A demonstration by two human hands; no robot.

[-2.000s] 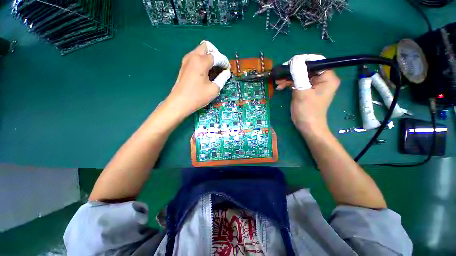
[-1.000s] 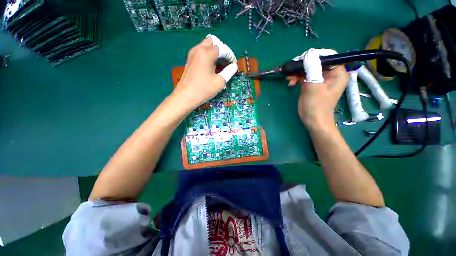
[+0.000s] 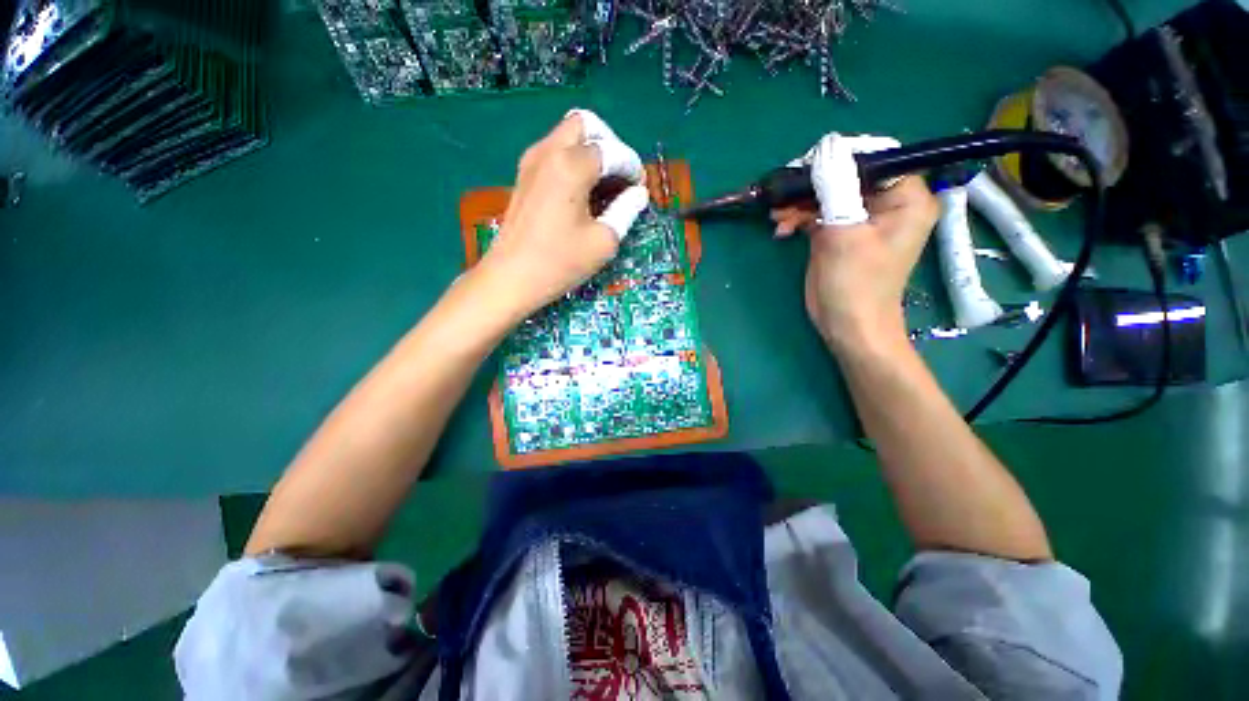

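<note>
A green circuit board panel (image 3: 603, 349) lies on the orange-brown fixture (image 3: 616, 452) in front of me. My left hand (image 3: 569, 206), with white finger cots, is over the panel's upper left part. Its thumb and forefinger are pinched near the top; what is between them is hidden. My right hand (image 3: 866, 226) grips the black soldering iron (image 3: 781, 188), whose tip is at the panel's upper right part. A twisted wire (image 3: 662, 171) sticks up past the fixture's top edge beside the tip.
A board stack (image 3: 137, 96) is upper left. More panels (image 3: 466, 41) and a wire heap (image 3: 753, 34) are at the top. A solder reel (image 3: 1075, 137), white-handled cutters (image 3: 970, 260) and a shiny black box (image 3: 1137, 336) are right, with the iron's cable looping past them.
The fixture and panel appear further left in view than at first. The left hand's pinch and iron tip now sit further right on the panel, beside the right-hand wire.
</note>
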